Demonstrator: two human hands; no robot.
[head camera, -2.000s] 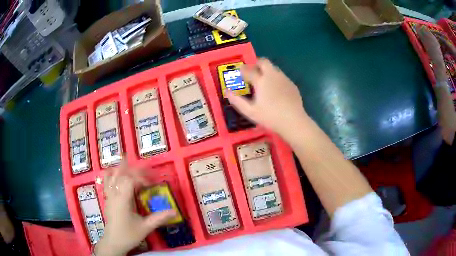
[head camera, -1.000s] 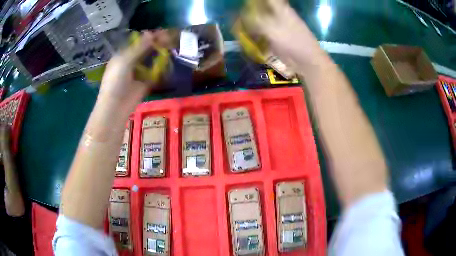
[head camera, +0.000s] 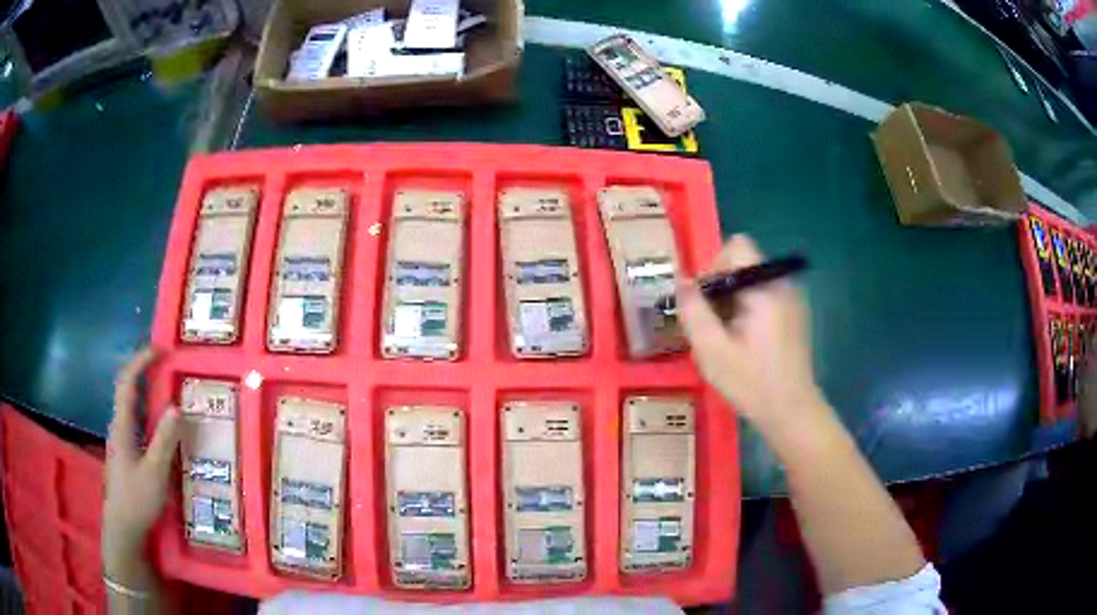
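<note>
A red phone tray (head camera: 361, 375) lies in front of me with a phone in each slot, tan backs up in two rows. My right hand (head camera: 748, 330) is shut on a black marker pen (head camera: 755, 278), held over the phone back (head camera: 645, 270) in the far right slot; the pen's tip is hidden or blurred there. My left hand (head camera: 142, 463) rests at the tray's left edge, fingers apart, beside the near left phone (head camera: 209, 469).
An open carton (head camera: 385, 90) with white pieces stands beyond the tray. Set-aside phones (head camera: 650, 87) lie right of it, one tan side up. A smaller brown box (head camera: 950, 168) and a neighbouring tray (head camera: 1047, 415) are at right. Another red tray (head camera: 48, 517) is at lower left.
Both hands have let go of the yellow-faced phones. The two empty slots now hold phones, tan backs up. My right hand has taken a black pen; my left has come down to the tray's left edge.
</note>
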